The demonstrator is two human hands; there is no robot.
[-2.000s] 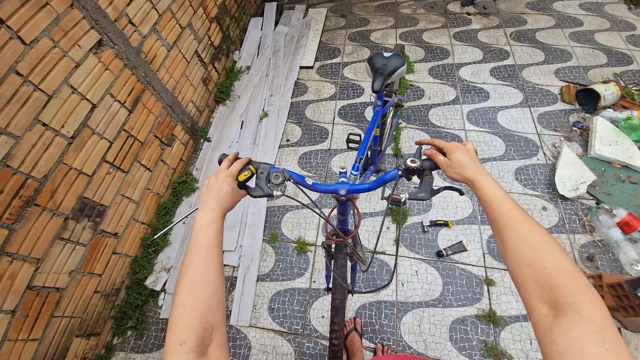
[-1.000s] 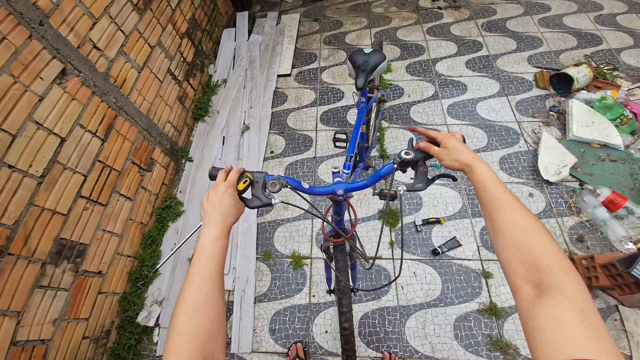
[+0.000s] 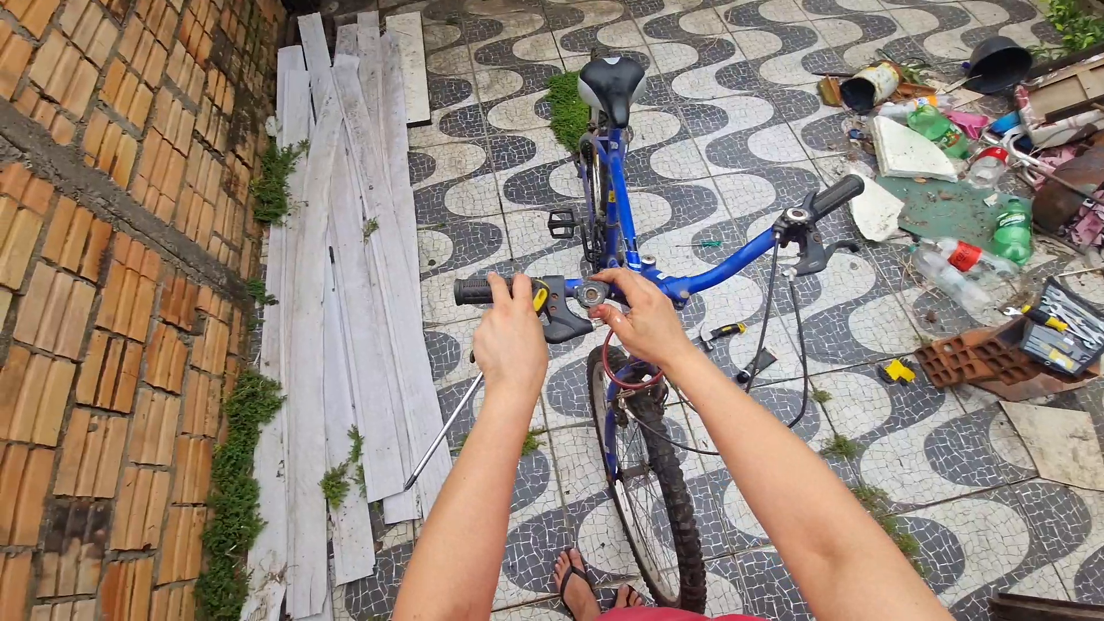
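My left hand [image 3: 511,338] holds a long screwdriver [image 3: 444,433], its black-and-yellow handle partly hidden by the palm and its shaft slanting down-left, while the fingers rest by the black rubber grip [image 3: 473,291]. My right hand [image 3: 642,317] has its thumb and forefinger around the round gear shifter [image 3: 592,294], beside the black brake lever [image 3: 565,325]. The blue handlebar [image 3: 733,264] is turned at an angle; its other grip [image 3: 838,197] is free of any hand. Below are the bicycle's front tyre [image 3: 673,483] and a red cable [image 3: 614,369]; the saddle [image 3: 612,84] lies beyond.
Pale boards [image 3: 310,345] lie along the brick wall [image 3: 95,345] at left. On the tiles are a yellow-and-black tool [image 3: 723,331], a dark tube [image 3: 757,365] and a yellow item [image 3: 899,372]. At right, a wrench tray [image 3: 1065,328] sits on a hollow brick [image 3: 975,358], near bottles and rubbish.
My right hand has left the far grip and moved across to the shifter beside my left hand. The handlebar and front wheel have turned. The view has shifted.
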